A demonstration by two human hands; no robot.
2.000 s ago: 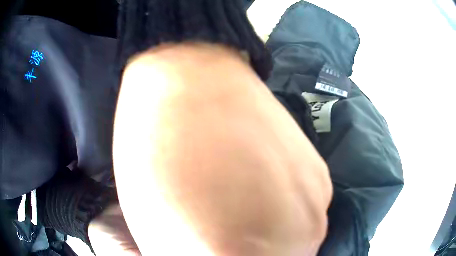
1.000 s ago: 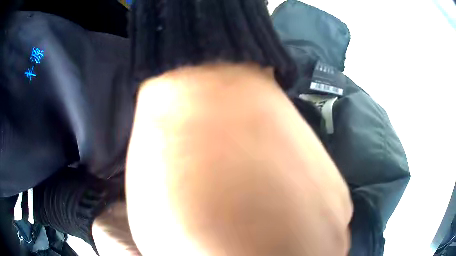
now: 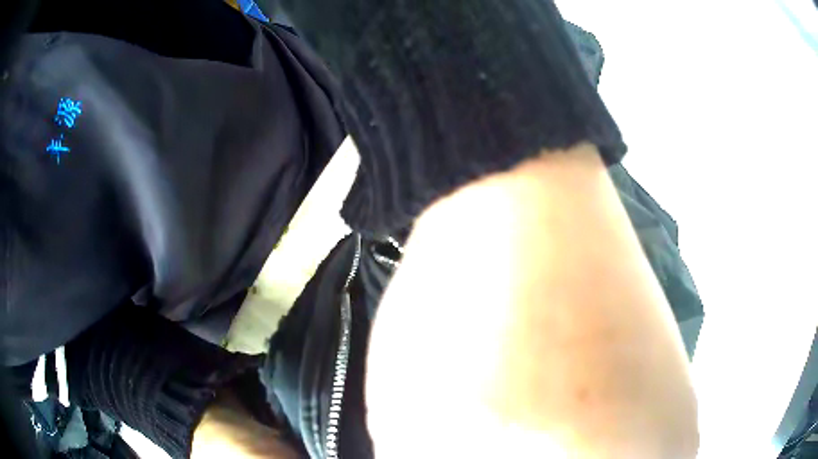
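Observation:
My left hand (image 3: pixel 538 332) comes in from the top and fills much of the centre and right, blurred and overexposed. Its fingers are cut off by the bottom edge. My right hand (image 3: pixel 238 437) shows only in part at the bottom left, with its fingers out of view. Dark bag fabric (image 3: pixel 300 363) with a silver metal zipper (image 3: pixel 339 385) runs down between the two hands to the bottom edge. A small shiny metal piece (image 3: pixel 387 252) lies beside my left wrist. More dark bag fabric (image 3: pixel 662 242) shows beyond my left hand. What either hand grips is hidden.
The pale tabletop (image 3: pixel 744 206) is on the right. Its pale edge (image 3: pixel 300 242) also shows between the bag and the dark apron (image 3: pixel 161 179) with blue characters. Dark pieces with white strips (image 3: pixel 61 375) lie at the lower left.
My left arm has moved right. The zipper and the pale table edge have come into view. The labels and most of the far bag fabric are now covered or out of view.

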